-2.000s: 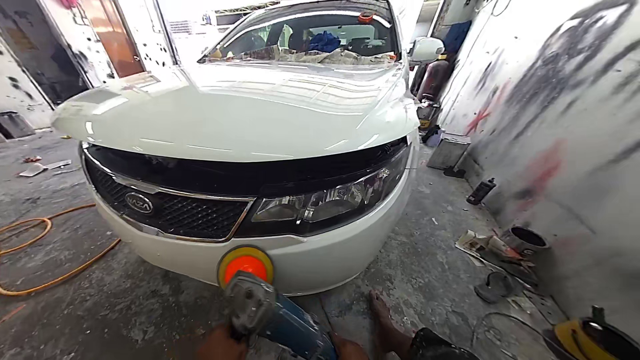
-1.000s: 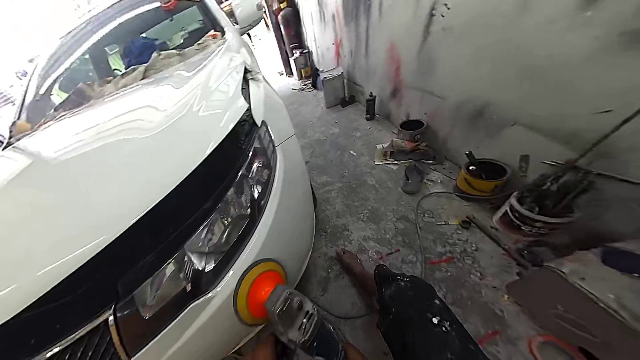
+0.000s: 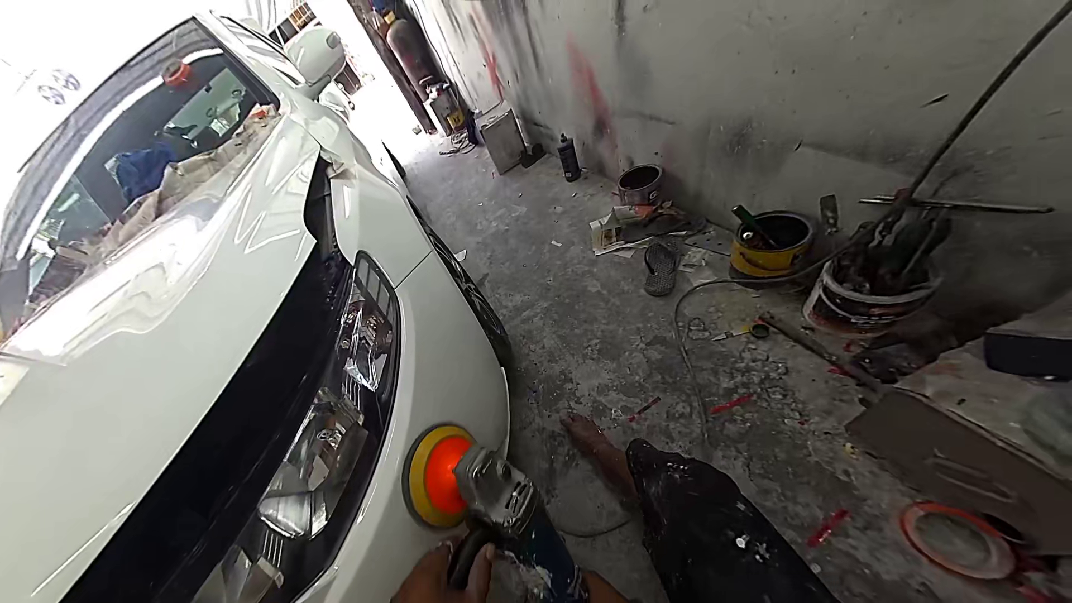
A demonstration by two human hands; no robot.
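Observation:
My left hand (image 3: 452, 574) is wrapped round the black side handle of a blue power polisher (image 3: 523, 519) with a metal gear head. My right hand (image 3: 601, 586), mostly cut off by the lower edge, is at the polisher's blue body. The yellow and orange round pad (image 3: 440, 476) lies against the white front bumper (image 3: 389, 511) of a car, to the right of the headlight (image 3: 322, 452). The pad hides the spot where it meets the bumper.
A power cord (image 3: 682, 335) runs over the concrete floor. Along the wall stand a black bottle (image 3: 569, 159), a yellow bucket (image 3: 770, 243) with a tool in it, and a cluttered white pail (image 3: 871, 301). A sandal (image 3: 661, 268) lies nearby. My bare foot (image 3: 599, 448) is right of the polisher.
The view has swung right, from the car's front to its corner. The polisher pad was below the grille's end and headlight; now it is on the bumper's corner, beside the headlight.

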